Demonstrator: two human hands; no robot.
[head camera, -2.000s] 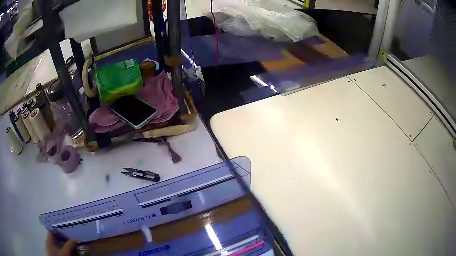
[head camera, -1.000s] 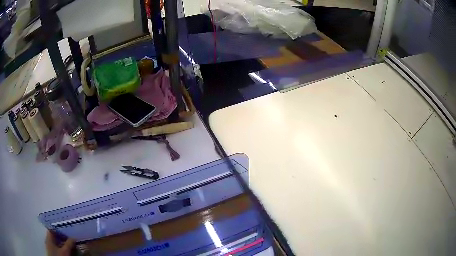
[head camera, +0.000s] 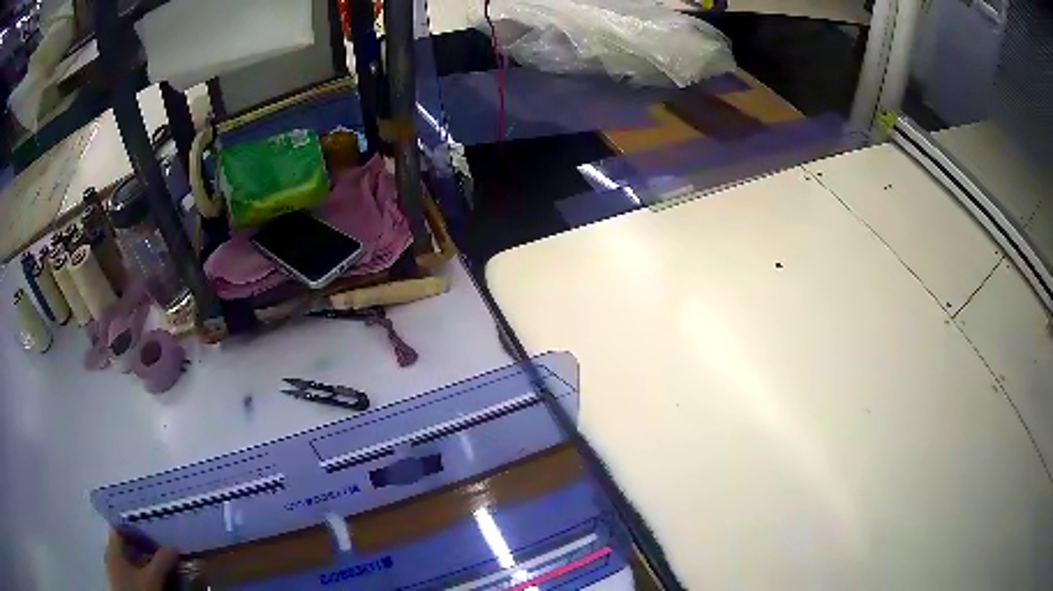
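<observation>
The clear bluish sewing template (head camera: 260, 508) lies at the lower middle, with long black-and-white edged slots, blue lettering and a small dark rectangle. Its right corner overlaps the edge of the cream table. A brown strip (head camera: 439, 503) shows across it, and a red line shows near its lower right. My left hand (head camera: 141, 566) grips the template's left edge at the bottom of the picture, thumb on top; the rest of the hand is cut off. My right hand is not in view. Dark thread snips (head camera: 327, 394) lie open just behind the template.
A large cream table (head camera: 739, 346) fills the right. Behind the snips, a dark-framed shelf holds a green packet (head camera: 273, 177), a phone (head camera: 307, 247) and pink cloth. A wooden-handled tool (head camera: 398, 292) lies at its front. Thread cones (head camera: 87, 283) and a pink tape roll (head camera: 158, 360) stand left.
</observation>
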